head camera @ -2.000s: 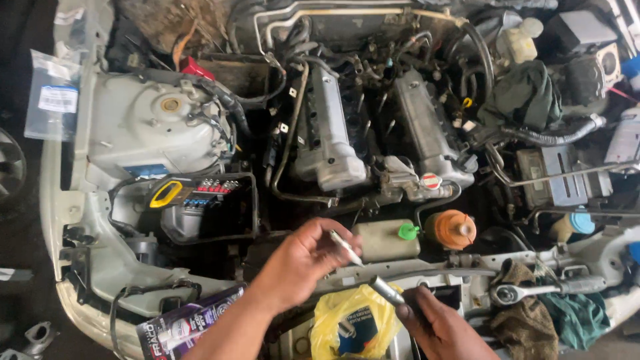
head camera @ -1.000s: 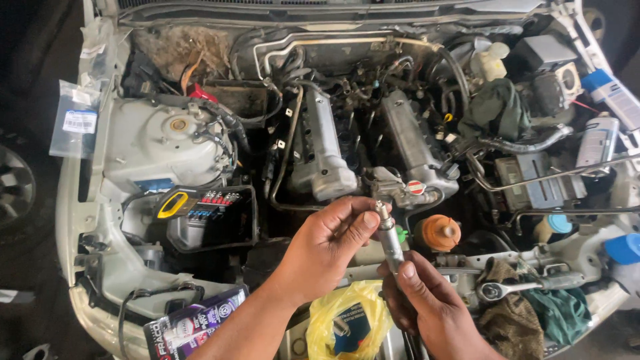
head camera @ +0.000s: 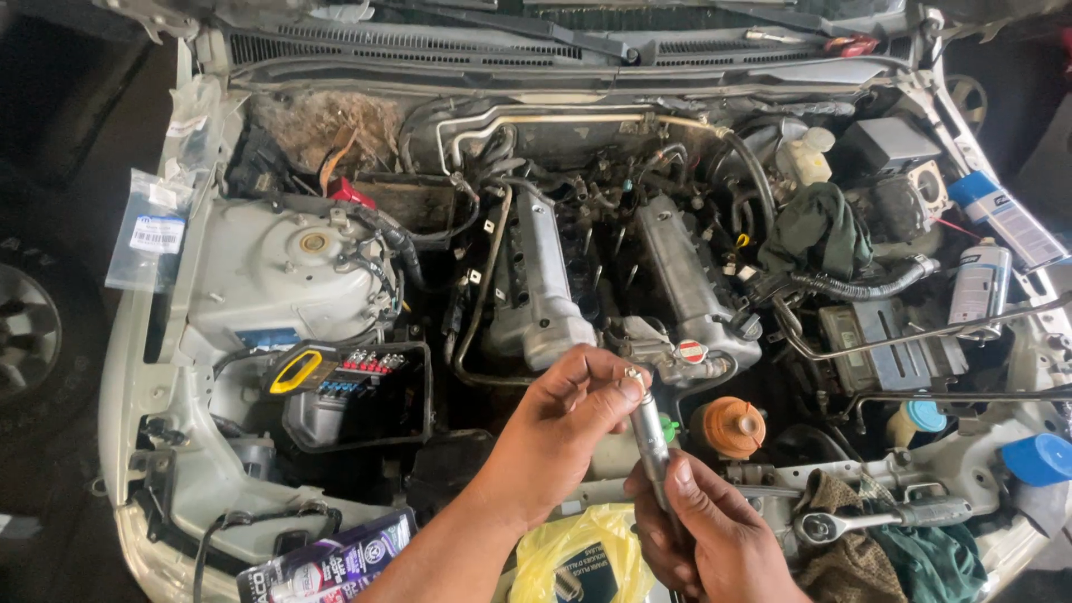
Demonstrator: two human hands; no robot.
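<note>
My left hand pinches a small metal piece, likely a spark plug's tip, at the upper end of a long metal socket. My right hand is wrapped around the socket's lower part. Both hands are over the front edge of an open engine bay. Below them lies a yellow plastic bag with a dark spark plug box in it. Behind the hands stand two metal valve covers of the engine.
A ratchet lies on rags at the front right. Two spray cans stand or lean at the right. A bit set with a yellow handle rests at the left, and a purple package at the front left. An orange-capped reservoir sits behind my right hand.
Two seconds ago my left hand held a slim whitish piece apart from the socket; now it is at the socket's upper end. The view has shifted to show more of the windshield base.
</note>
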